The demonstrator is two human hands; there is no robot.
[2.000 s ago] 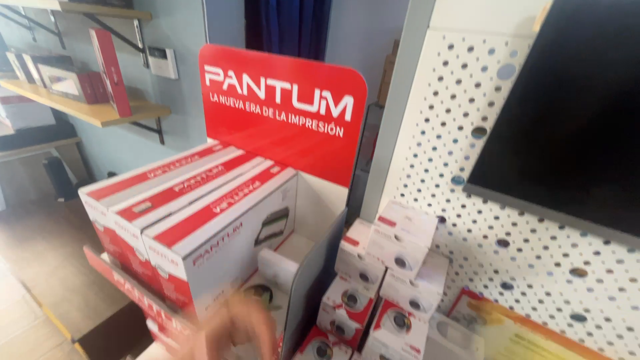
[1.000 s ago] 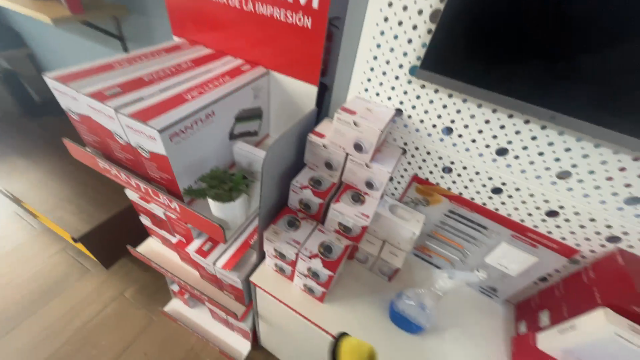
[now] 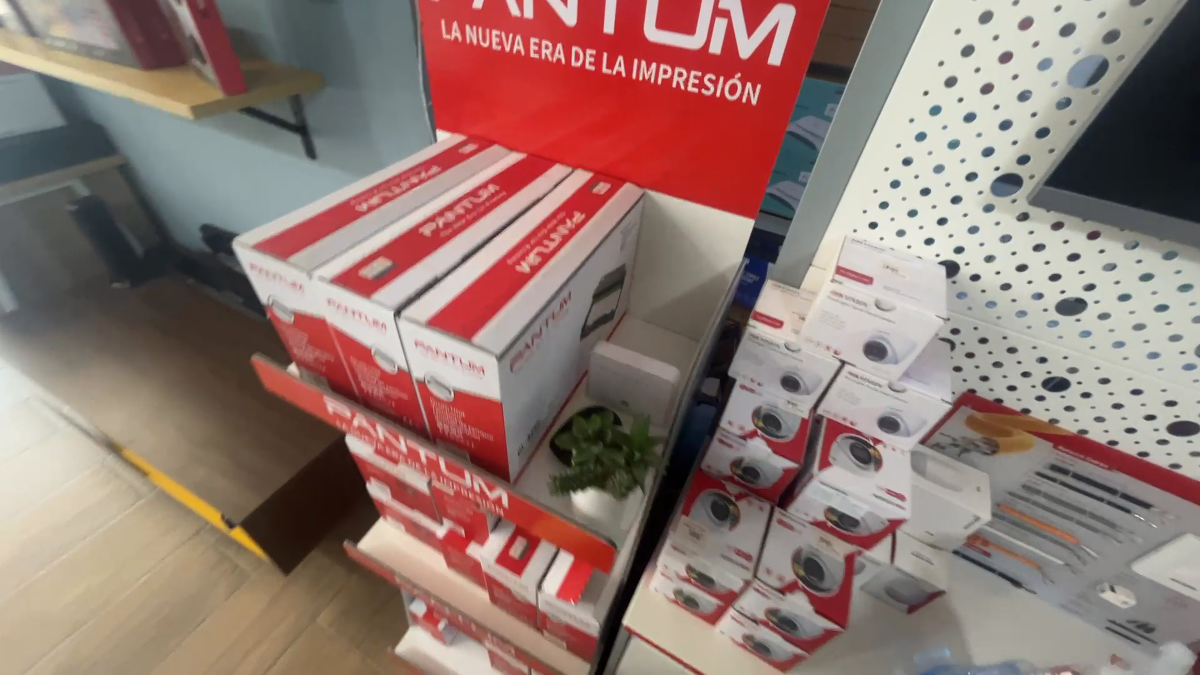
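Observation:
Neither of my hands shows in the head view now. Three large Pantum printer boxes [image 3: 450, 309] stand side by side on the top tier of a red and white cardboard display stand [image 3: 600, 103]. Right of them, on the same tier, a small green plant in a white pot [image 3: 605, 459] sits in front of a small white box [image 3: 634, 380]. Smaller red and white boxes [image 3: 516, 562] fill the tier below. Stacked camera boxes [image 3: 806, 450] rise on the white counter [image 3: 900, 637] beside the stand.
A board with cable samples [image 3: 1078, 506] leans against the white perforated panel [image 3: 1003, 309], right of the camera boxes. A dark screen [image 3: 1134, 159] is at the upper right. At left are a wooden wall shelf [image 3: 178, 89] and a brown surface with a yellow edge [image 3: 197, 422].
The blurred hand seen low in the view two seconds ago is out of view. The yellow-tipped item at the bottom edge one second ago no longer shows. The view has swung back toward the display stand.

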